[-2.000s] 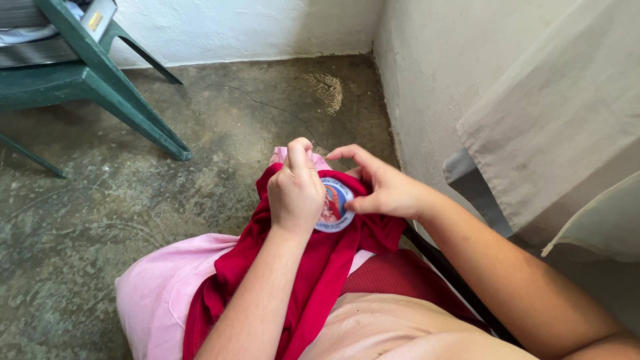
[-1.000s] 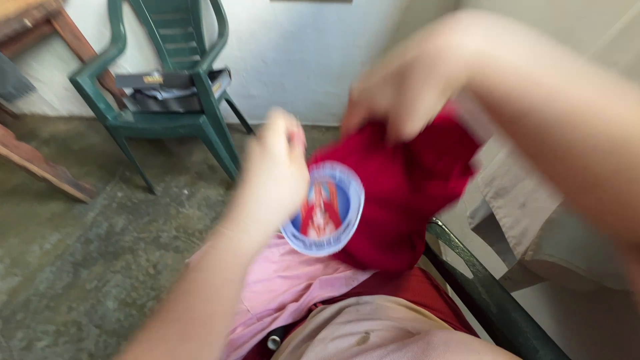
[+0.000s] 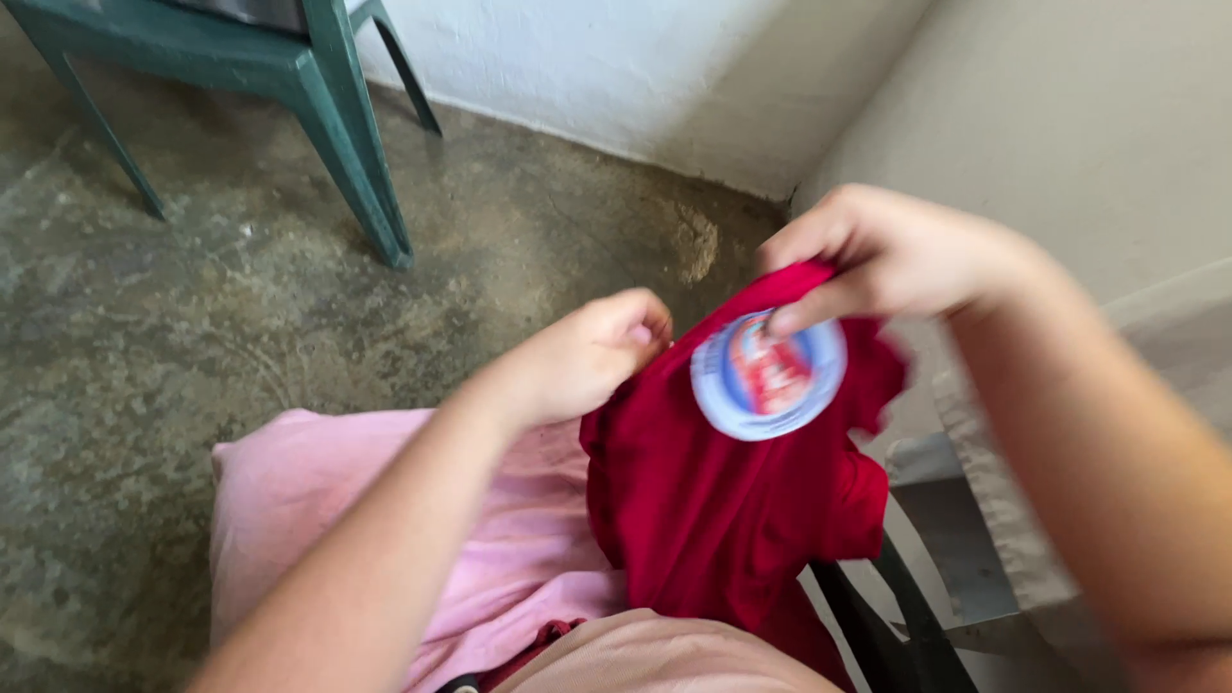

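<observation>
A dark red cloth garment (image 3: 712, 500) hangs over the right side of my lap, on top of a pink cloth (image 3: 520, 510). Near its upper edge is a round white and blue patch (image 3: 768, 375) with a red figure and writing, partly covered by my thumb. My right hand (image 3: 857, 260) pinches the red fabric at the top, just above the patch. My left hand (image 3: 616, 346) is curled at the left edge of the red fabric, fingertips together; what lies between them is too small or blurred to tell.
A green plastic chair (image 3: 337, 135) stands on the concrete floor (image 3: 192, 318) at upper left, with a dark item on its seat. Walls (image 3: 597, 67) meet in a corner ahead. At the right are a beige curtain (image 3: 1155, 366) and the dark armrest (image 3: 905, 597) of my seat.
The red garment, raised and blurred one second ago, is now lower over my lap. My right hand has come down with the fabric. The view has tilted downward.
</observation>
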